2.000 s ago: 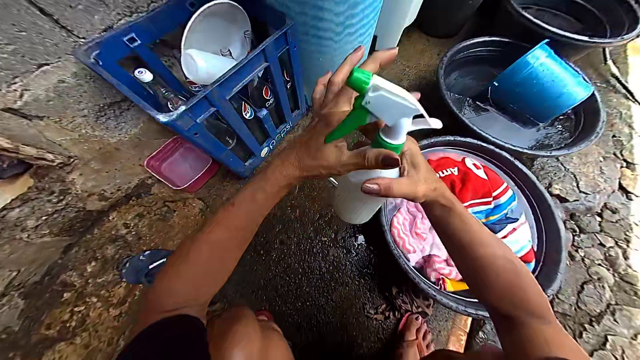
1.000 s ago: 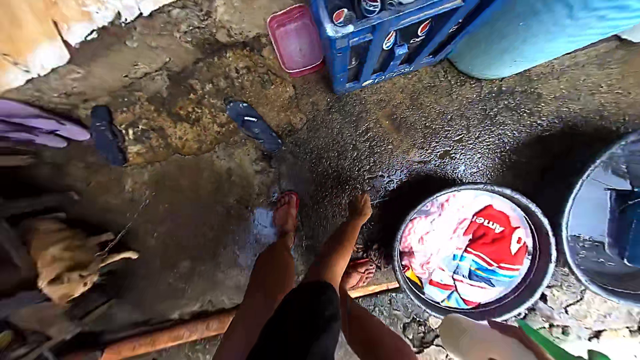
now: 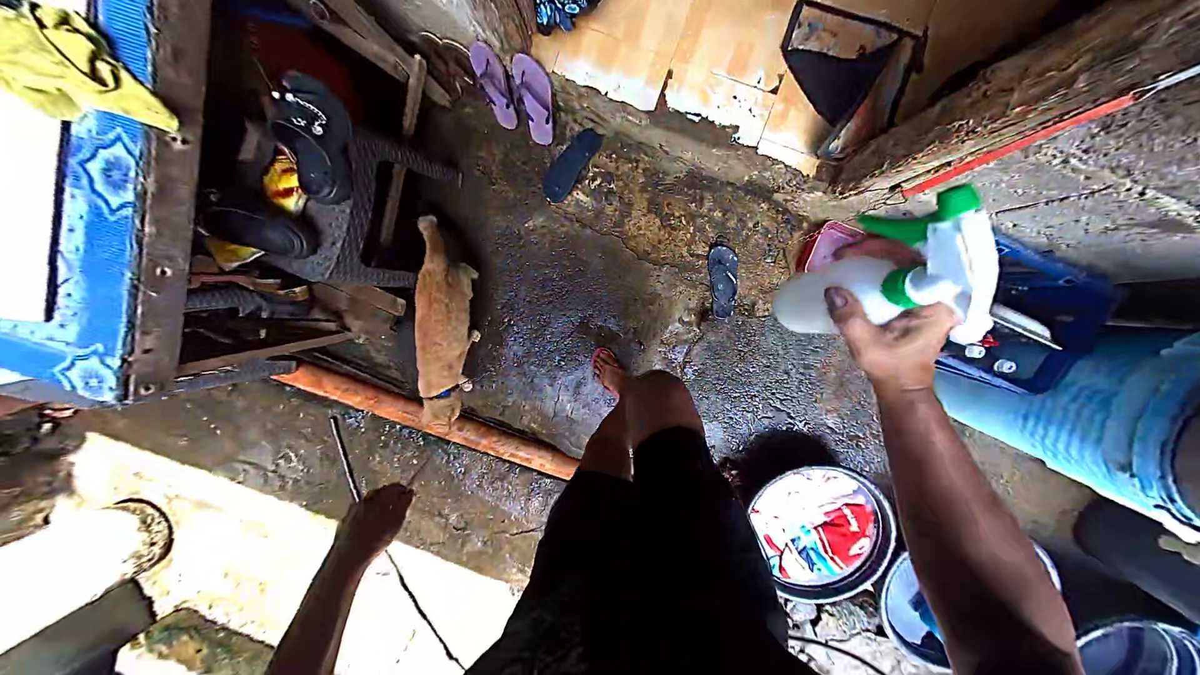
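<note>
My right hand (image 3: 891, 342) is closed around a white spray bottle (image 3: 834, 292) with a green collar and green trigger, held sideways at the right. Low on the left, my left hand (image 3: 375, 520) is closed on what looks like a thin leash, which runs up toward a tan dog (image 3: 444, 323) wearing a dark collar. A dark thin cord (image 3: 419, 605) passes by the same hand; whether the fingers touch it cannot be told. Below the bottle, a black basin (image 3: 884, 525) holds red, white and blue clothes (image 3: 820, 534). Another basin (image 3: 905, 605) stands partly behind my right forearm.
An orange-brown pole (image 3: 422, 415) lies across the wet ground by the dog. Dark slippers (image 3: 723, 281) and purple slippers (image 3: 533, 98) lie beyond my feet. At right are a blue crate (image 3: 1050, 272) and a ribbed blue drum (image 3: 1059, 422). A wooden rack with shoes (image 3: 314, 141) stands left.
The view has swung far to the left. The bottle was between both hands two seconds ago; now only my right hand holds it, and my left hand is far from it. The dog's position has changed.
</note>
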